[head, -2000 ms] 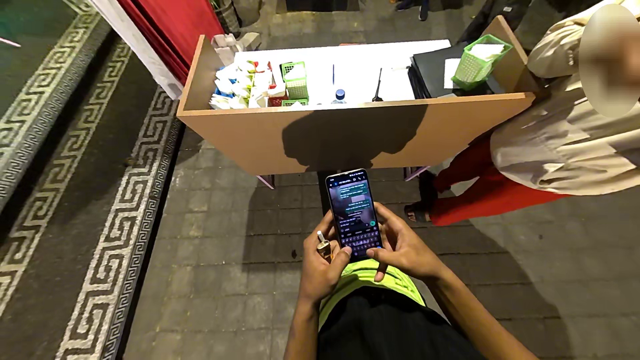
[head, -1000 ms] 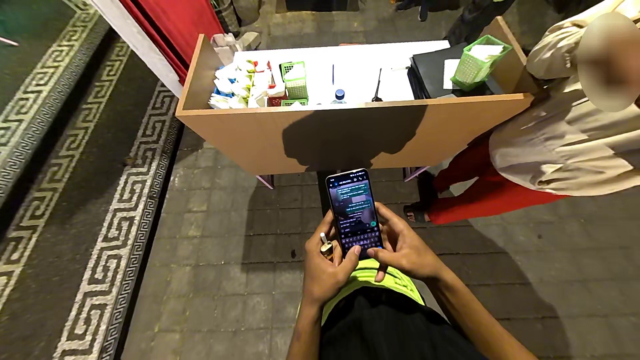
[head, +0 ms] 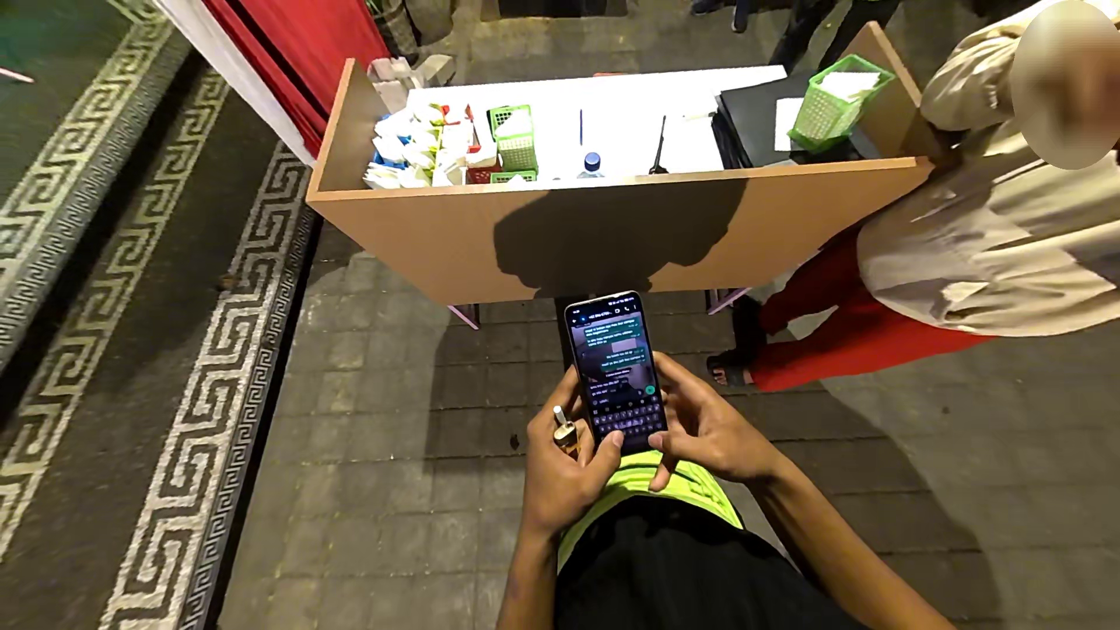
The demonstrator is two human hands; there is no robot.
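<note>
A smartphone (head: 617,372) with a chat and an on-screen keyboard lit up is held upright between both hands, in front of my waist. My left hand (head: 564,472) grips its left edge, the thumb by the lower part of the screen. A small object with a white tip and a brownish body (head: 564,431) sits among the left fingers; its exact kind is unclear. My right hand (head: 713,429) supports the phone's right edge, with its thumb at the bottom right corner of the screen.
Beyond the phone stands a wooden counter (head: 612,227) bearing packets (head: 424,144), green plastic baskets (head: 514,140), a blue-capped bottle (head: 592,164) and a black folder-like stack (head: 761,122). A person in red trousers (head: 840,337) stands at right. Patterned steps (head: 210,394) lie at left.
My thumbs have shifted slightly over the lower part of the phone. Both hands keep their hold, and the things on the counter have not moved.
</note>
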